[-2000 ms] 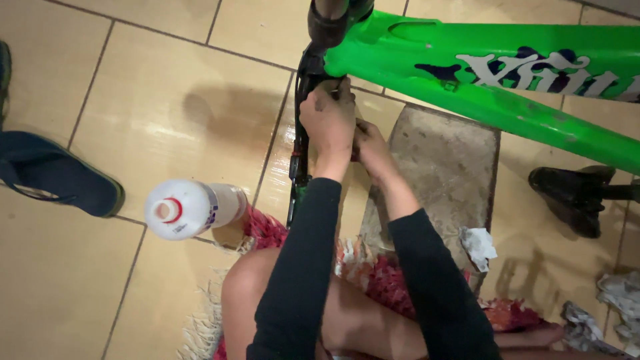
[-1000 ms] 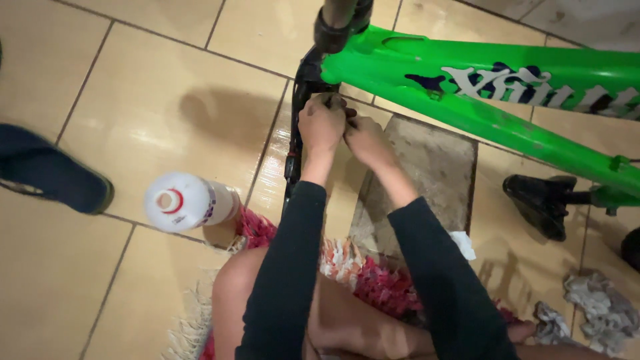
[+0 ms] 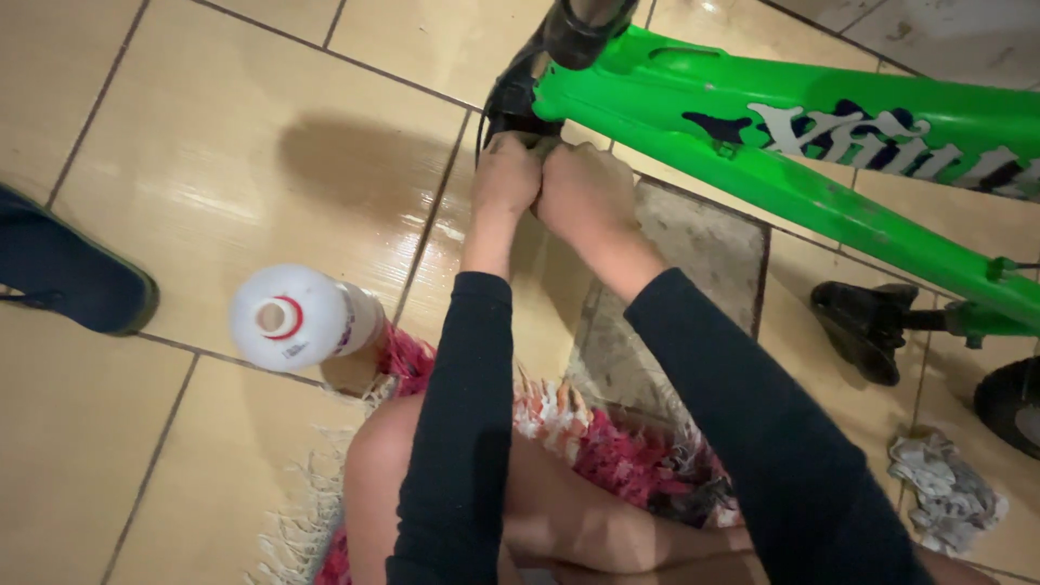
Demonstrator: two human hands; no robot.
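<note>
A green bicycle frame [image 3: 699,122] with white and dark lettering crosses the upper right. Below its front end, at the dark fork or head area [image 3: 516,93], my left hand [image 3: 505,175] and my right hand [image 3: 585,191] press close together, fingers curled inward. The backs of both hands hide the fingertips and anything between them, so what they hold cannot be told. Black sleeves cover both forearms. A white plastic bottle [image 3: 296,317], uncapped with a red ring at its neck, stands left of my left forearm.
A dark flip-flop [image 3: 69,264] lies at the left. Under my legs is a shaggy red and white rag rug [image 3: 621,463]. A grey stained slab [image 3: 691,276] lies beyond my right forearm. A black pedal [image 3: 865,325], a small wheel [image 3: 1016,406] and a crumpled rag [image 3: 946,491] are at the right.
My right hand has come up beside my left hand; two seconds ago it was lower and to the right of it. The bottle stays in place.
</note>
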